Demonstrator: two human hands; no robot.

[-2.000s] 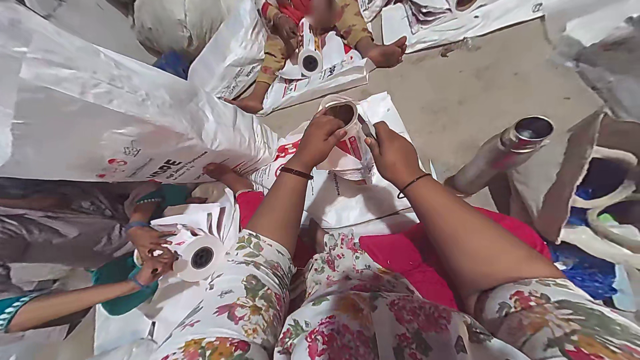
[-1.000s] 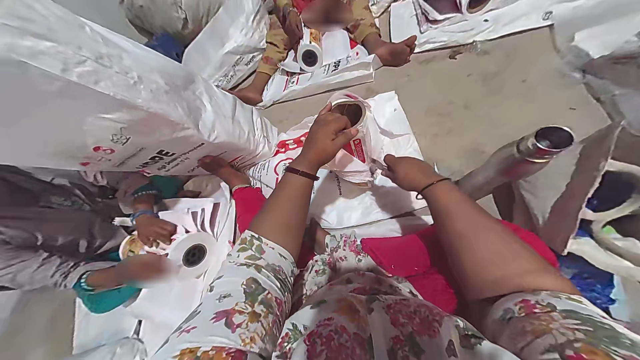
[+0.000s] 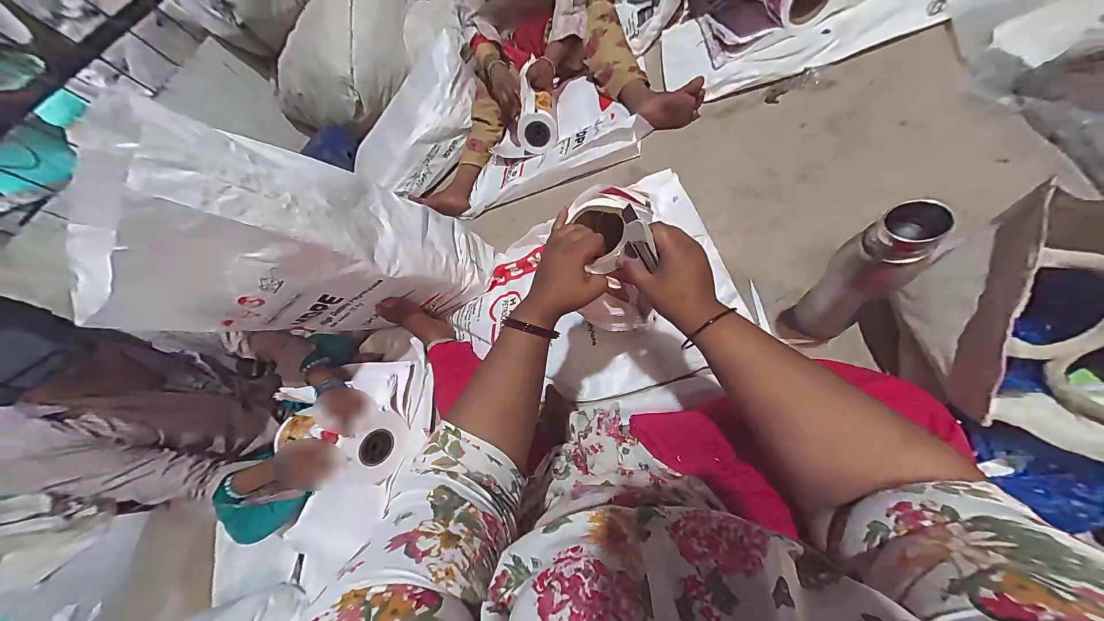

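Note:
My left hand (image 3: pixel 565 269) grips the rim of a roll of plastic film with a brown hollow core (image 3: pixel 601 226), its fingers at the core's opening. On the roll's right side my right hand (image 3: pixel 675 274) holds a small dark tool (image 3: pixel 642 253) against the rim; the tool's kind cannot be told. Loose clear film hangs below the roll. Beneath both hands lies a printed white plastic sack (image 3: pixel 595 358), flat on the floor.
A steel bottle or cylinder (image 3: pixel 918 222) stands at right beside an open carton (image 3: pixel 992 302). A large white sack (image 3: pixel 285 250) fills the left. Co-workers' hands hold a roll at lower left (image 3: pixel 375 447) and another at top (image 3: pixel 536 132).
My right hand has moved up from below the roll to its rim, bringing the dark tool there. The left hand stays on the roll.

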